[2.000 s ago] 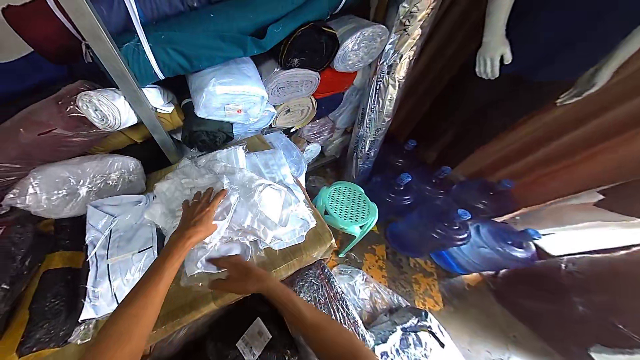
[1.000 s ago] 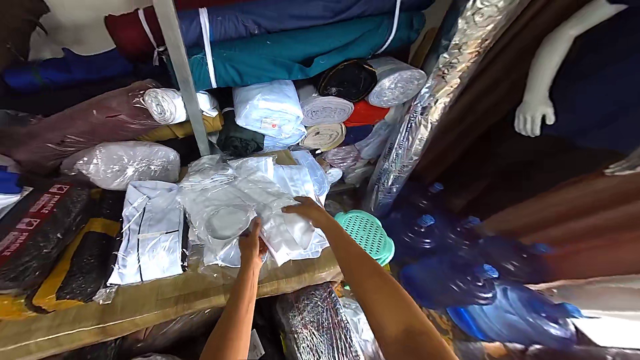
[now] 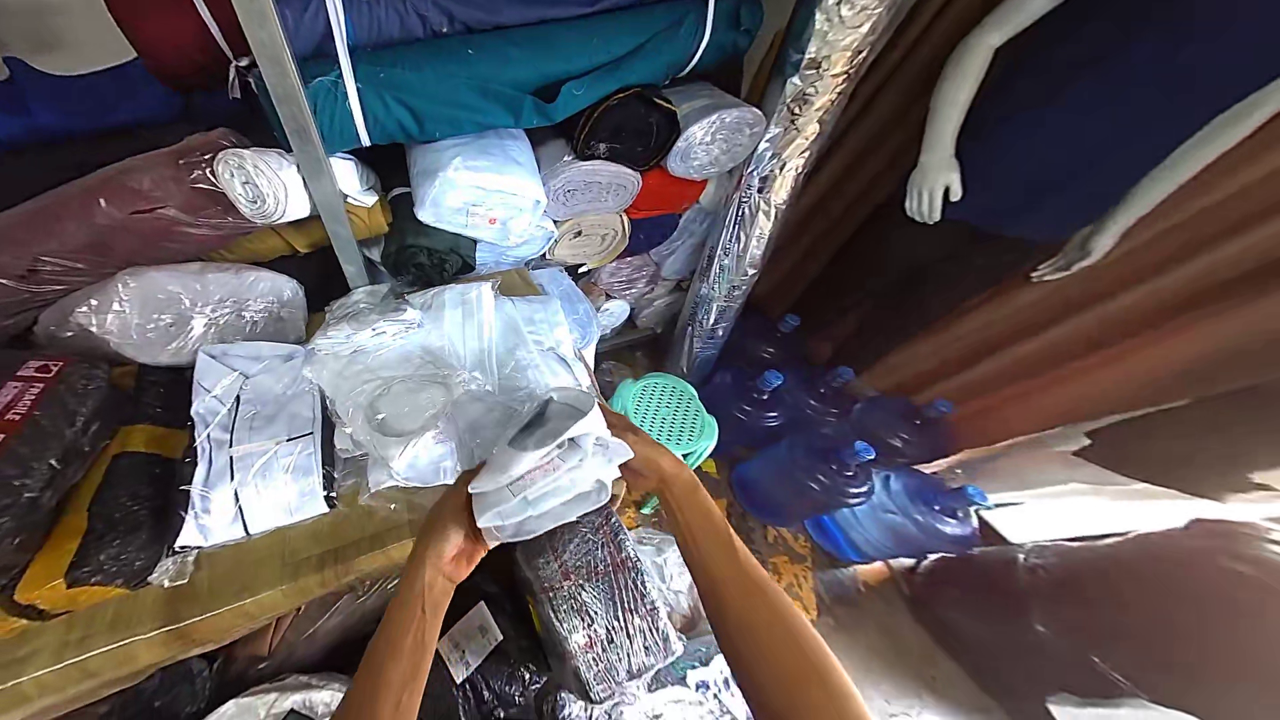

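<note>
My left hand [image 3: 453, 532] and my right hand [image 3: 640, 452] hold a folded white garment [image 3: 548, 478] between them, above the front edge of the wrapped ledge. Its collar area looks grey inside. Behind it lies a loose pile of clear plastic bags [image 3: 410, 400] with pale items in them. A folded white garment with dark trim [image 3: 255, 440], in clear plastic, lies to the left of the pile. The fingers of both hands are partly hidden by the held garment.
Rolls of fabric [image 3: 480, 85] fill the rack behind a metal post [image 3: 305, 140]. A green plastic stool [image 3: 668, 415] stands right of the ledge, near several blue water bottles [image 3: 800, 480]. Black wrapped parcels [image 3: 140, 500] lie at left, and a plastic-wrapped parcel [image 3: 600, 600] below. Mannequin hands [image 3: 935, 188] hang at right.
Both hands have come from the plastic pile to the ledge's front edge, and a folded white garment is now held between them, lifted off the pile.
</note>
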